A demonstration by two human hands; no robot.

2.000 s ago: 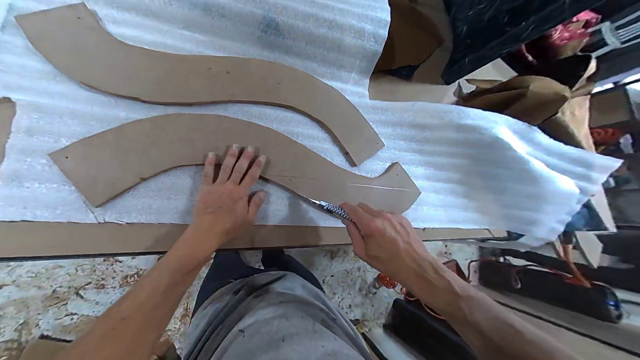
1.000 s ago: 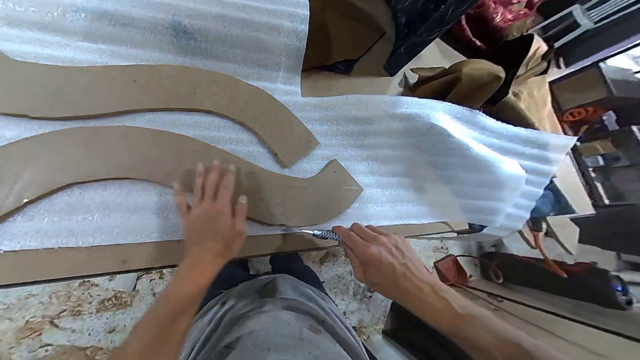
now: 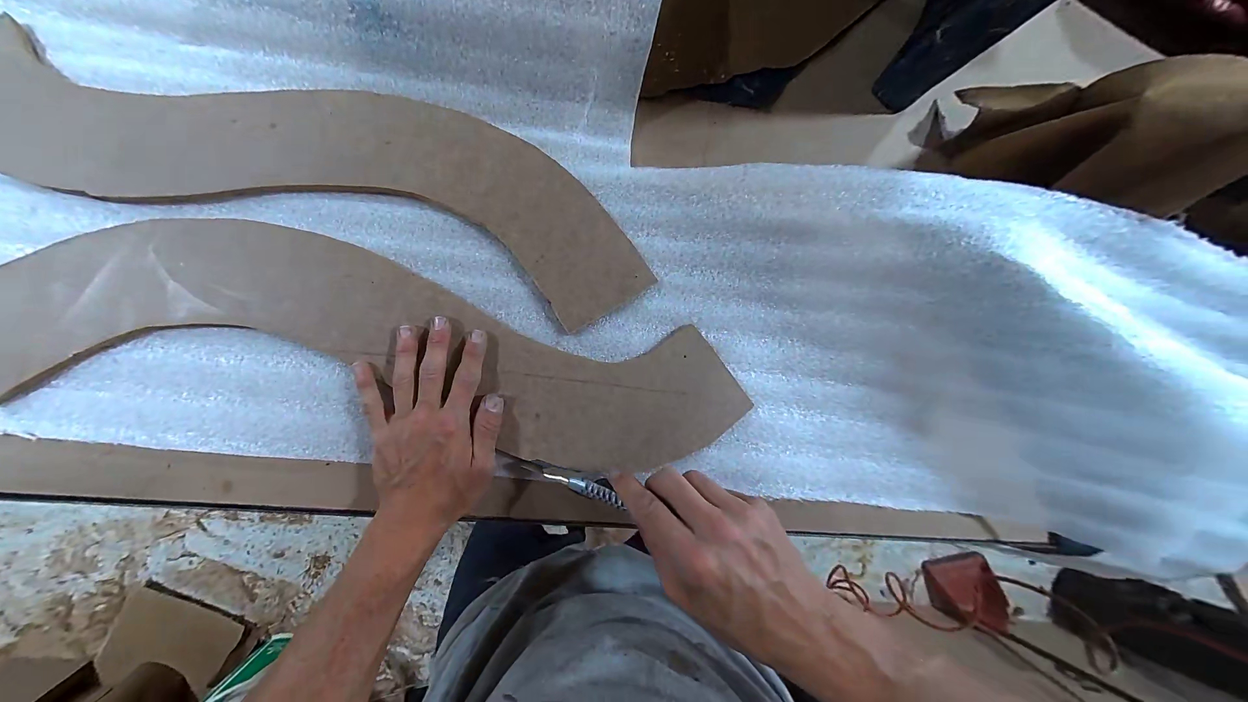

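Note:
My left hand (image 3: 429, 419) lies spread, fingers apart, on a curved brown fiberboard piece (image 3: 624, 409) that rests on white foam sheeting (image 3: 858, 390). In my right hand (image 3: 707, 536) is a craft knife (image 3: 590, 487) with a knurled metal handle, held low beside the piece's lower edge. Its blade points left along that edge, just right of my left hand; the tip is hard to make out. A thin line runs along the piece's right part. Above it lies a second curved fiberboard piece (image 3: 322, 141), apart from the first at its right end.
The board-topped table edge (image 3: 195, 473) runs in front of my body. Crumpled brown material (image 3: 1131, 127) lies at the upper right. Below right are a red object (image 3: 965, 590) with an orange cord and a black case (image 3: 1141, 614). Brown scraps (image 3: 171, 634) lie on the floor at lower left.
The lower piece has shifted and turned on the foam. My left hand, earlier on the piece, is nearer the knife than one second ago. The knife stays in my right hand. The view has moved closer.

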